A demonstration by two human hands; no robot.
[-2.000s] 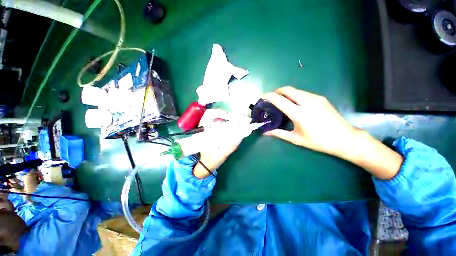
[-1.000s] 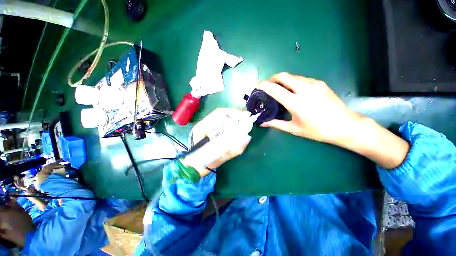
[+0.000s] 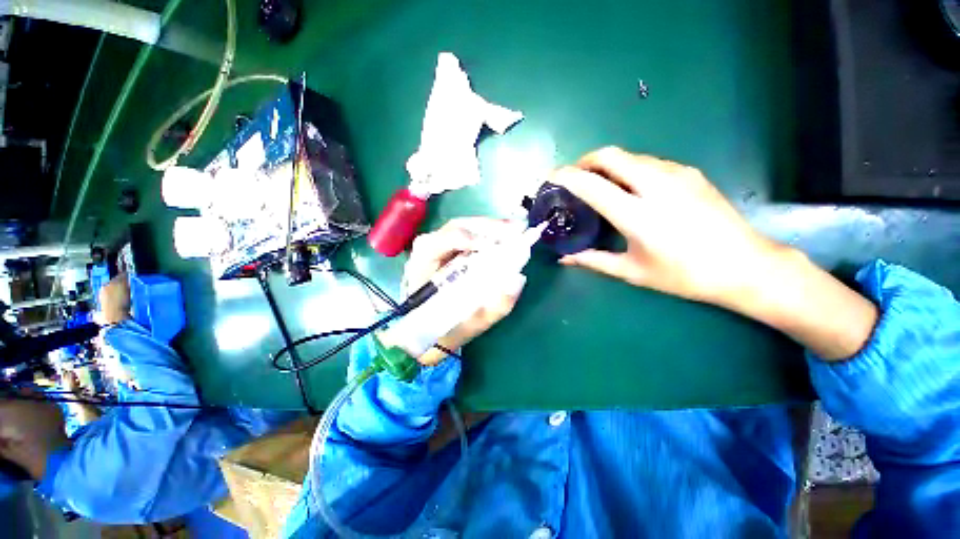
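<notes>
My right hand (image 3: 674,226) holds a round black part (image 3: 566,218) by its edge, between thumb and fingers, just above the green mat (image 3: 632,358). My left hand (image 3: 463,279) is closed around a white dispensing syringe (image 3: 426,324). Its pale tip is at the face of the black part; whether it touches cannot be told. A green adapter (image 3: 396,362) sits at the syringe's rear, with a clear hose (image 3: 321,447) running from it. A black lead (image 3: 379,321) loops beside the syringe.
A red bottle (image 3: 398,222) and a white cloth or paper (image 3: 451,132) lie beyond my left hand. A boxy controller (image 3: 284,195) with white bottles (image 3: 190,211) stands left. A black tray (image 3: 895,116) is at the upper right. Another person's blue sleeve (image 3: 142,421) shows at the lower left.
The syringe has tilted more steeply, its rear end swinging toward me, with the tip still at the black part. The view has shifted slightly. Both hands keep their holds.
</notes>
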